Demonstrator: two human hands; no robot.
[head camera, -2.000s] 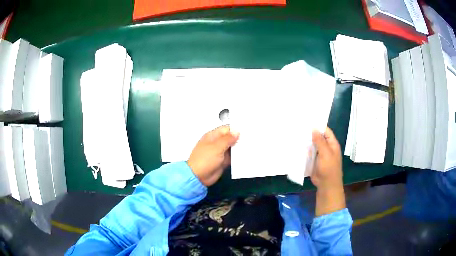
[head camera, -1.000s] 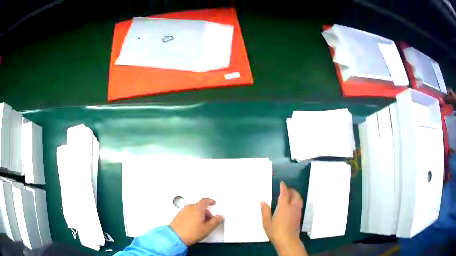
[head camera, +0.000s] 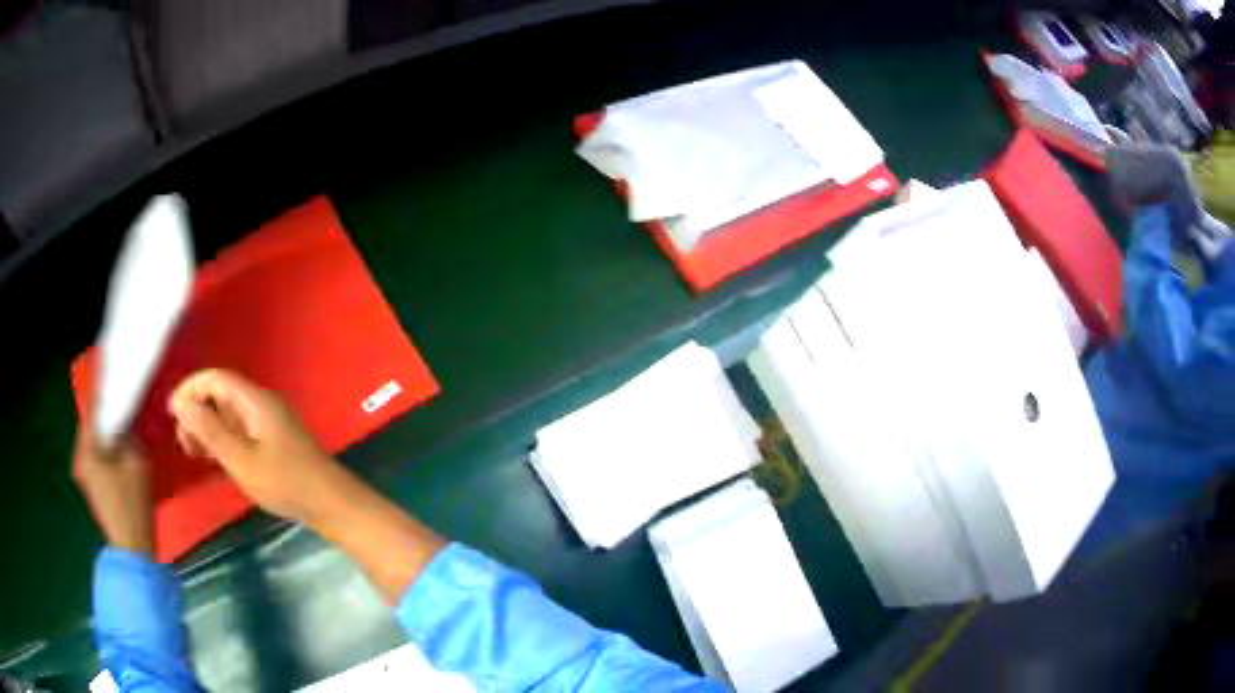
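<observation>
My left hand (head camera: 115, 481), partly hidden, is shut on a blurred white flat item (head camera: 144, 318), likely the bagged flat product, raised on edge above the left part of a red line tray (head camera: 318, 311). My right hand (head camera: 251, 433) is over the same tray, right of the item, fingers curled; whether it grips anything is unclear. The tray bears a small white label (head camera: 382, 395). A white paperboard insert (head camera: 386, 673) is cut off at the bottom edge.
Leaflets lie in two piles, one farther (head camera: 650, 440) and one nearer (head camera: 745, 582). Stacked white inserts (head camera: 935, 406) stand right of them. Another red tray (head camera: 704, 264) on the dark green belt holds a bagged product (head camera: 731, 149). A person's blue sleeve (head camera: 1165, 291) shows at right.
The view has swung right and tilted. My hands have left the white insert and reached to the red tray. The bagged product that lay flat there is now lifted in my left hand.
</observation>
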